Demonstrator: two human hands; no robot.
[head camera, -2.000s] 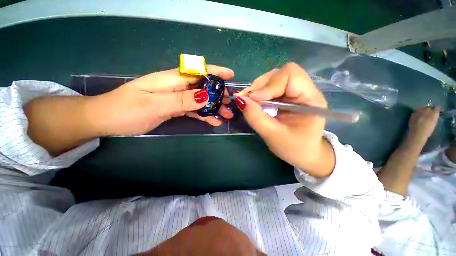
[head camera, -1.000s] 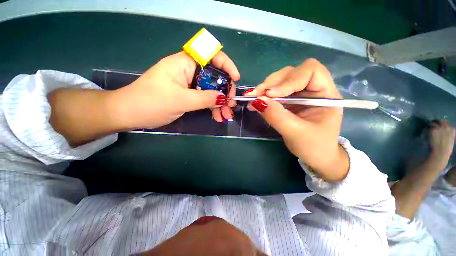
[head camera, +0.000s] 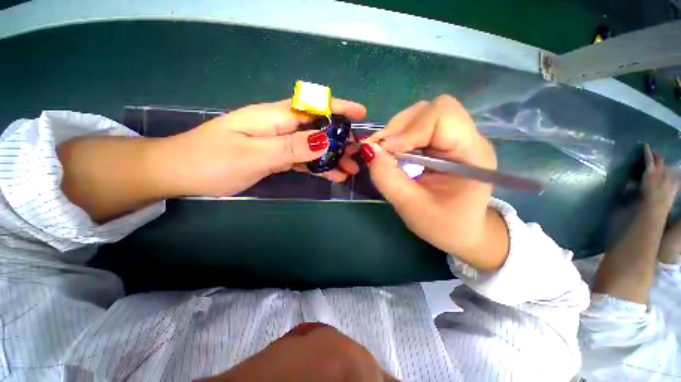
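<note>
My left hand (head camera: 246, 149) holds a black watch case (head camera: 334, 146) near its fingertips, tilted, with blue-black parts showing inside. A yellow battery with a white label (head camera: 312, 98) sticks out beyond the case, above my fingers. My right hand (head camera: 433, 157) grips thin grey tweezers (head camera: 478, 171) between thumb and fingers, their back end pointing right and blurred. The tweezer tip is close to the right side of the case; whether it touches is hidden by fingers and blur. A dark strip with pale dividing lines (head camera: 261, 188) lies under both hands.
A wrinkled clear plastic bag (head camera: 575, 142) lies right of the strip on the green surface. A pale rail (head camera: 418, 36) curves along the far side, with a joint at right. Another person's hand (head camera: 658, 183) and forearm are at the right edge. Small dark items lie beyond the rail.
The case has tilted over in my left hand, and the battery has turned and sits lower. My right hand has shifted slightly left, and the tweezers' back end has dropped.
</note>
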